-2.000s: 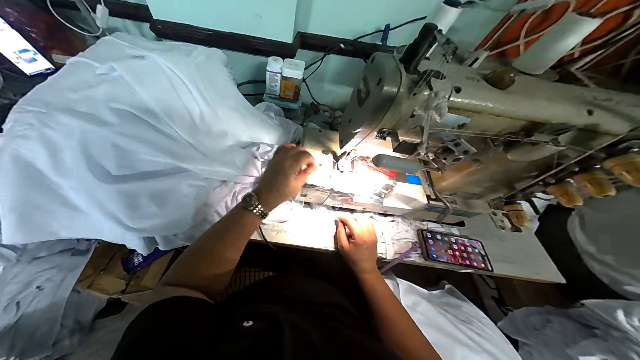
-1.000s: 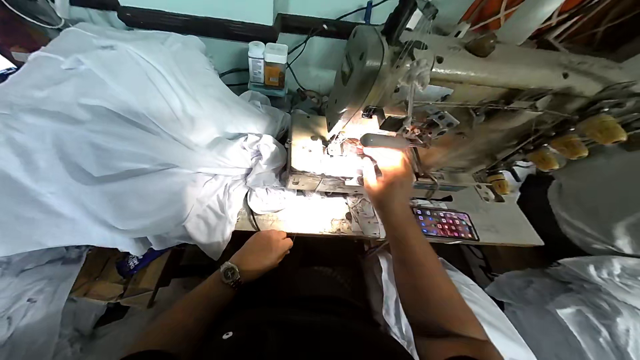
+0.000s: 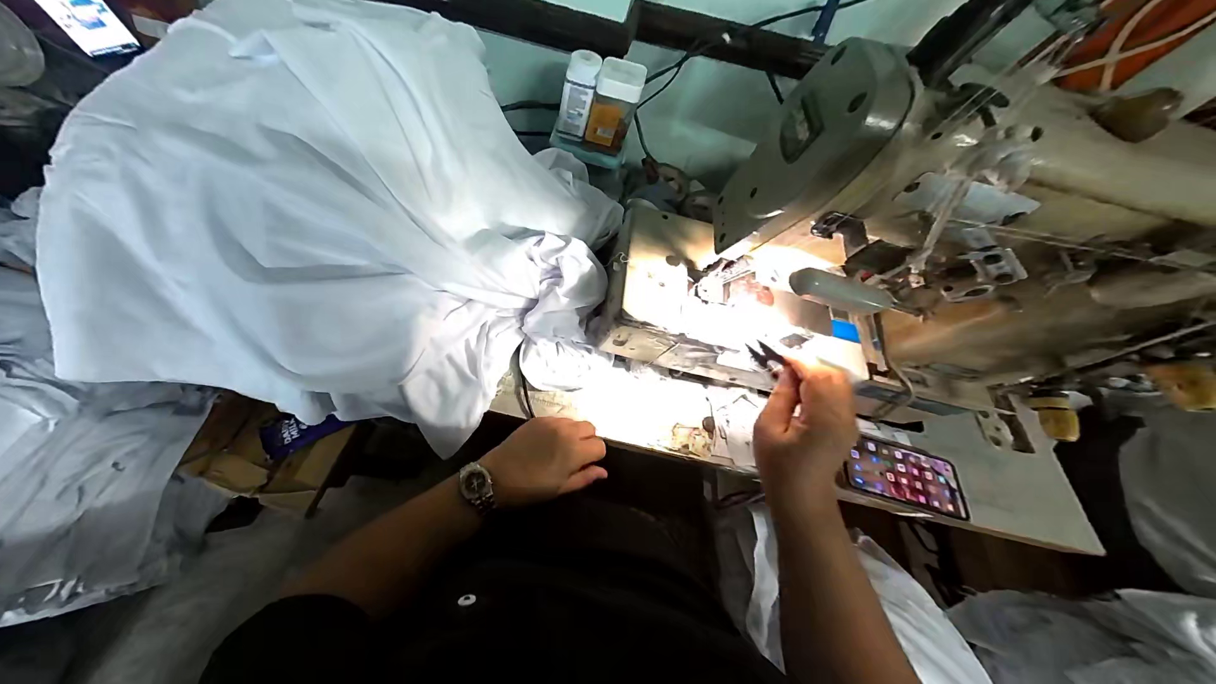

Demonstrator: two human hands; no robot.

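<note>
My right hand (image 3: 806, 418) holds a small dark pointed tool (image 3: 766, 357), perhaps thread snips or tweezers, over the front of an industrial sewing machine (image 3: 817, 152). Its brightly lit bed (image 3: 655, 275) lies just beyond the hand. My left hand (image 3: 546, 458), with a metal wristwatch (image 3: 476, 484) at the wrist, rests at the table's front edge with its fingers curled; nothing can be made out in it. White fabric (image 3: 285, 218) is heaped left of the machine, its bunched end touching the side of the bed.
A smartphone (image 3: 907, 477) with its screen lit lies on the table (image 3: 1035, 494) right of my right hand. Two small plastic containers (image 3: 597, 103) stand behind the bed. A cardboard box (image 3: 252, 465) sits low at the left. More pale fabric (image 3: 1092, 632) lies at the lower right.
My left hand has moved off the lit machine bed to the table's front edge. The right hand has risen from that edge to the machine and now shows a dark tool. The fabric has shifted left, off the bed.
</note>
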